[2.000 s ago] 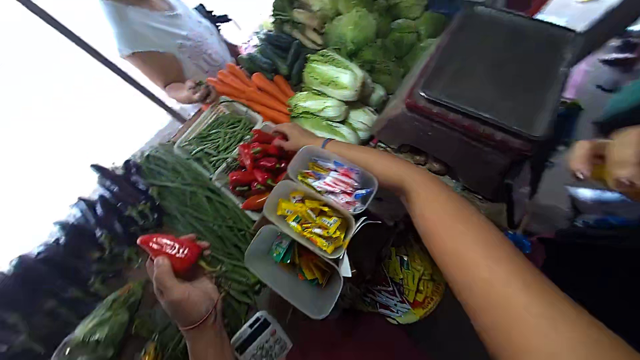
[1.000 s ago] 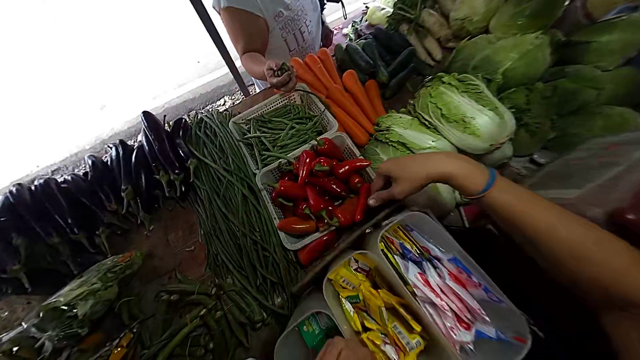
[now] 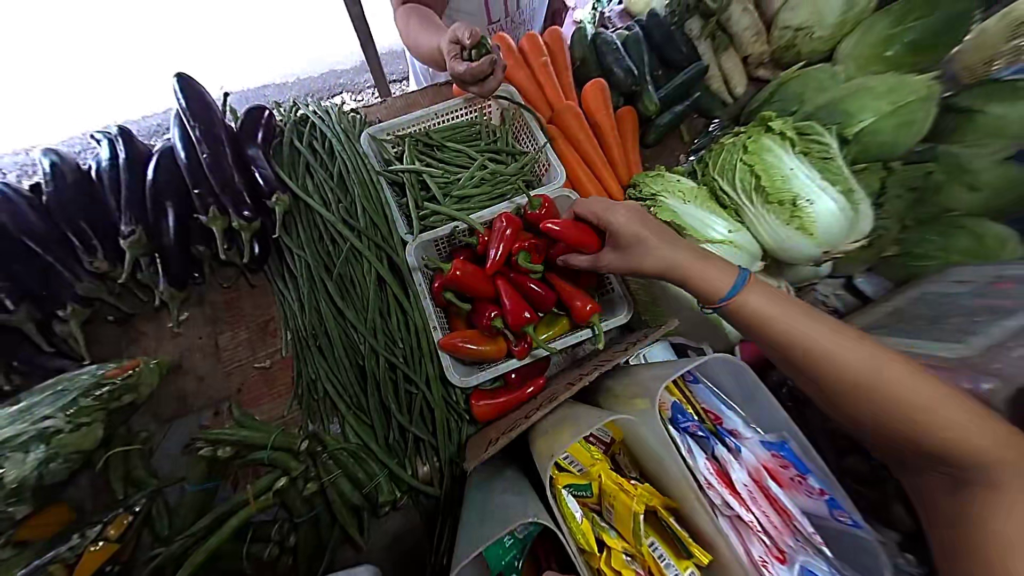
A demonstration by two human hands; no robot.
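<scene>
My right hand (image 3: 612, 236), with a blue band on its wrist, grips a red pepper (image 3: 572, 235) at the right side of a white plastic basket (image 3: 512, 362) heaped with red peppers. A few of these are orange or yellowish. Behind it stands a second white basket (image 3: 390, 200) of green beans (image 3: 464, 164). Two red peppers (image 3: 509, 398) lie outside the basket's near edge. Only a bit of skin at the bottom edge, by the sachet tubs, may belong to my left hand; what it holds is hidden.
Long beans (image 3: 352, 320) and eggplants (image 3: 212, 148) lie left. Carrots (image 3: 588, 144), cucumbers (image 3: 632, 68) and cabbages (image 3: 788, 188) fill the back and right. Plastic tubs (image 3: 632, 400) of sachets stand in front. A person's hand (image 3: 474, 62) holds something green above the beans.
Two seconds ago my left hand held up a red pepper; now that hand is hardly in view. My right hand has stayed at the pepper basket and now grips a pepper. The view has moved closer.
</scene>
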